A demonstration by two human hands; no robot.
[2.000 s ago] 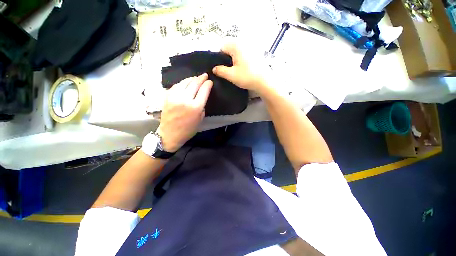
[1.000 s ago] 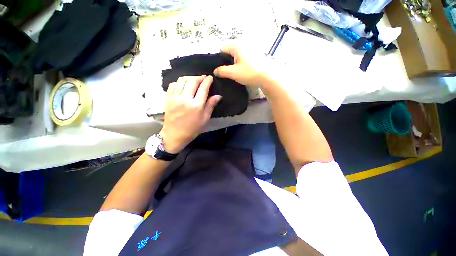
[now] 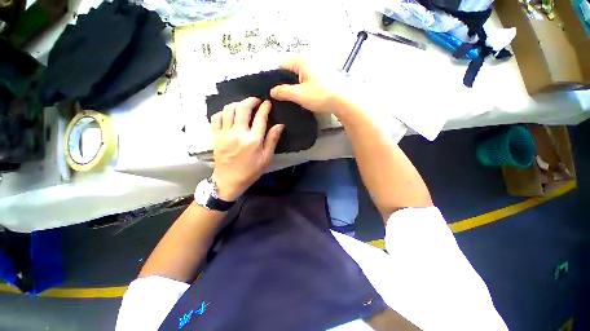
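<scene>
A black fabric panel [image 3: 294,126] lies on the pale work board [image 3: 194,77] at its front edge. Its right end is rounded and its left end stepped. My left hand [image 3: 242,145], with a watch at the wrist, rests on the panel's left and middle part, fingers spread. My right hand [image 3: 309,89] is at the panel's upper right, thumb on the fabric and fingers at its far edge. What lies under my fingertips is hidden. Small metal ornaments [image 3: 252,43] lie in groups on the board beyond the panel.
A small hammer [image 3: 354,53] and a thin pointed tool [image 3: 398,40] lie right of the board. A tape roll [image 3: 91,141] and a black panel pile [image 3: 107,55] are at left. A cardboard box [image 3: 550,55] and plastic bag [image 3: 427,18] are at right. A teal basket [image 3: 508,147] is below.
My left thumb has moved away from its fingers, and the left hand has shifted slightly on the panel. My right hand stays almost in place. The view has shifted slightly.
</scene>
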